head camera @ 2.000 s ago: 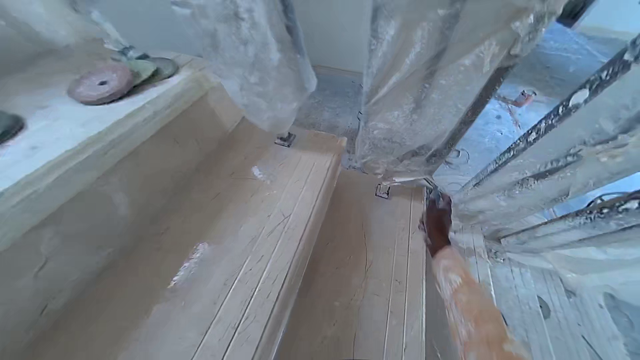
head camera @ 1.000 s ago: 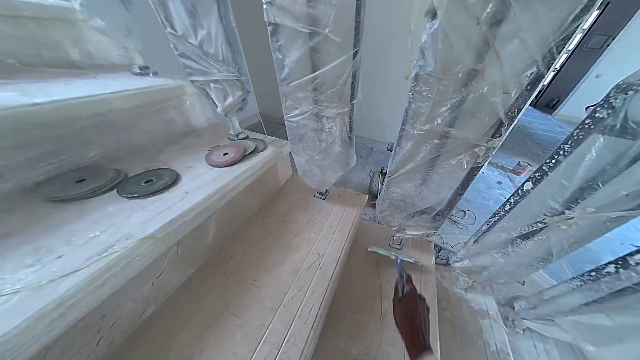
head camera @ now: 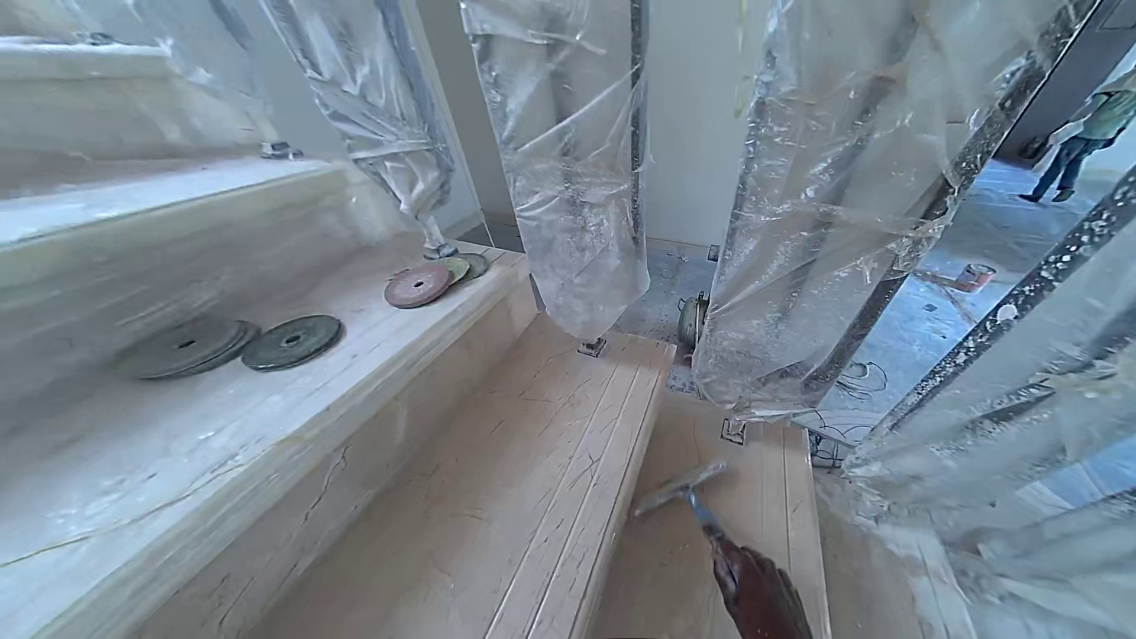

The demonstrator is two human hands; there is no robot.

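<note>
My right hand (head camera: 757, 586) is closed round the handle of a small squeegee (head camera: 682, 490), at the lower right of the head view. The squeegee's long blade lies slantwise over a lower marble stair tread (head camera: 679, 568). Beyond the blade, a square metal baluster base (head camera: 733, 431) is set in the same tread. The broader marble tread (head camera: 497, 444) to the left has a grooved front edge and bears scattered dark marks. My left hand is not in the picture.
Round polishing discs, one reddish (head camera: 418, 286) and one dark (head camera: 292, 343), lie on the upper step. Plastic-wrapped balusters (head camera: 568, 177) line the stair's open side. A can (head camera: 976, 277) and a person (head camera: 1087, 133) are on the floor beyond.
My right hand with the squeegee has come back from the baluster foot, nearer to me over the tread. The view has swung to take in more of the upper steps, and a person now shows.
</note>
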